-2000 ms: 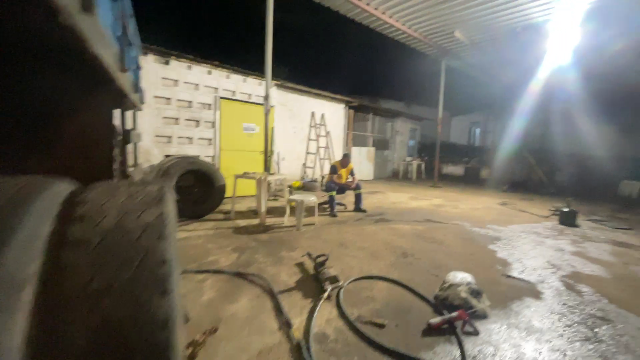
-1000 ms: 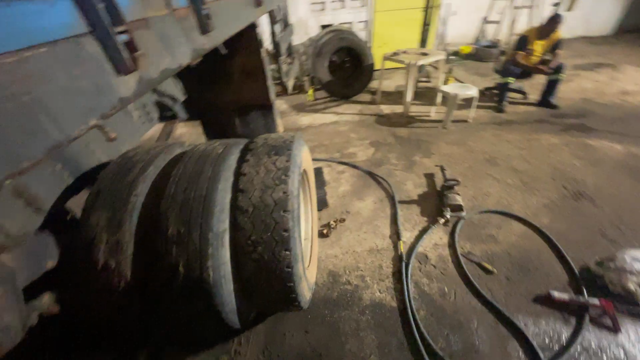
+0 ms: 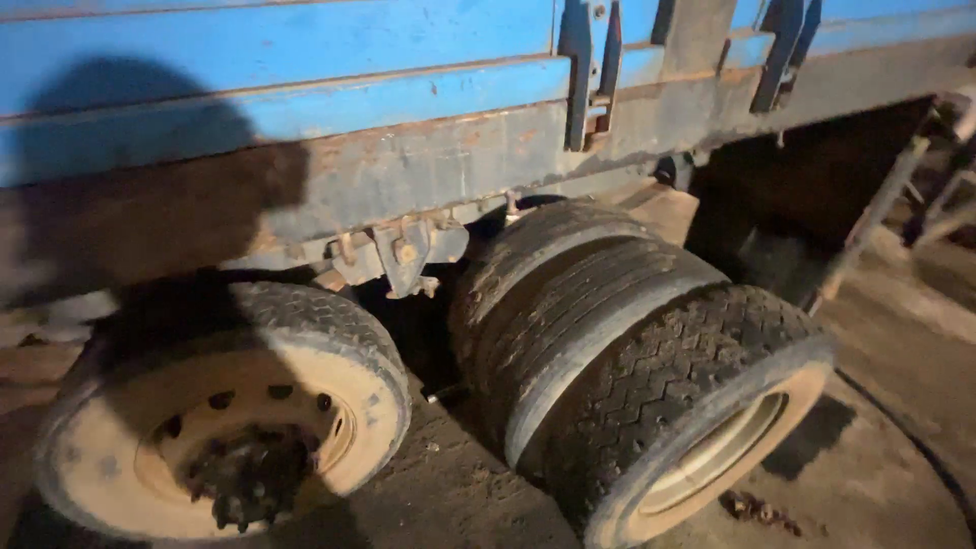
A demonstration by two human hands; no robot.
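Observation:
Neither of my hands shows in the head view. Low on the left, a truck wheel is mounted under the vehicle, its dark greasy hub at the centre of a pale rim. To its right, several truck tyres stand upright side by side; the outermost has a chunky tread and a pale rim. Above them runs the blue side panel of a truck body with a rusty grey lower rail. A suspension bracket hangs between the wheel and the tyres.
A dark hose lies on the ground at the right. Small rusty metal parts lie near the outermost tyre. A metal frame leans at the right edge. A shadow of a head and shoulders falls on the panel and the wheel.
The view has swung far left and closer, from the yard with the seated person, stool and coiled hose to the truck's side. The mounted wheel now shows.

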